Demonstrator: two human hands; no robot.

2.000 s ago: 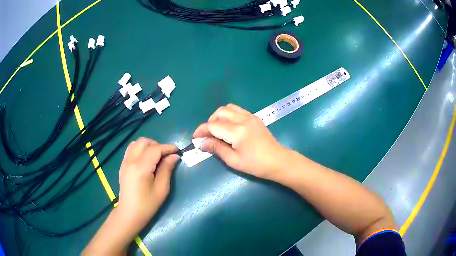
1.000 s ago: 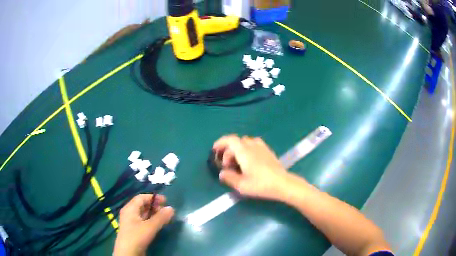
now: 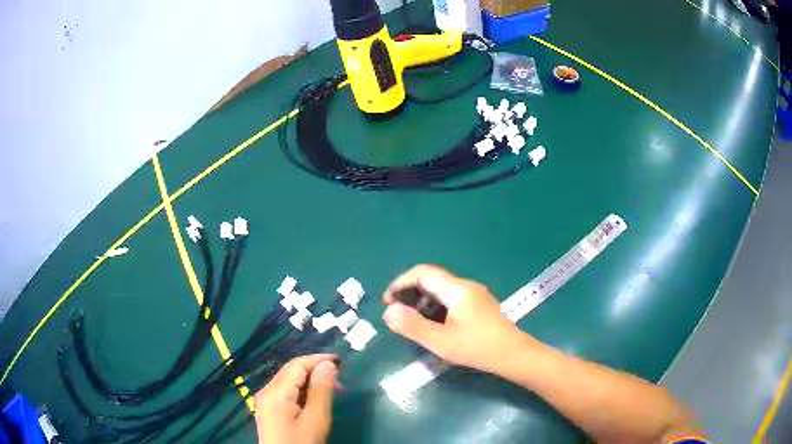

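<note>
My right hand [image 3: 447, 316] is curled around a dark lump that looks like a black tape roll [image 3: 421, 303], above the mat beside the steel ruler [image 3: 564, 271]. The ruler lies diagonally, partly hidden by my right hand and wrist. My left hand [image 3: 297, 399] is at the bottom with thumb and finger close together. Something dark shows by its fingertips, too unclear to tell whether it is held. White connectors [image 3: 351, 290] on black wires [image 3: 252, 347] lie clustered just above my left hand. One connector [image 3: 360, 335] lies nearest the ruler's near end.
Three connectors [image 3: 227, 230] on curved wires lie at left. Behind are a curved harness bundle [image 3: 382, 178], an upright yellow heat gun [image 3: 373, 74], a clear bag [image 3: 516, 74], another tape roll [image 3: 566, 76] and a blue bin [image 3: 517, 26]. Another blue bin [image 3: 22, 421] is at lower left.
The view has tilted up. Two seconds ago both hands were at a connector on the ruler and a tape roll lay behind it. That roll's place is bare; a dark roll is in my right hand. One more connector lies in the cluster.
</note>
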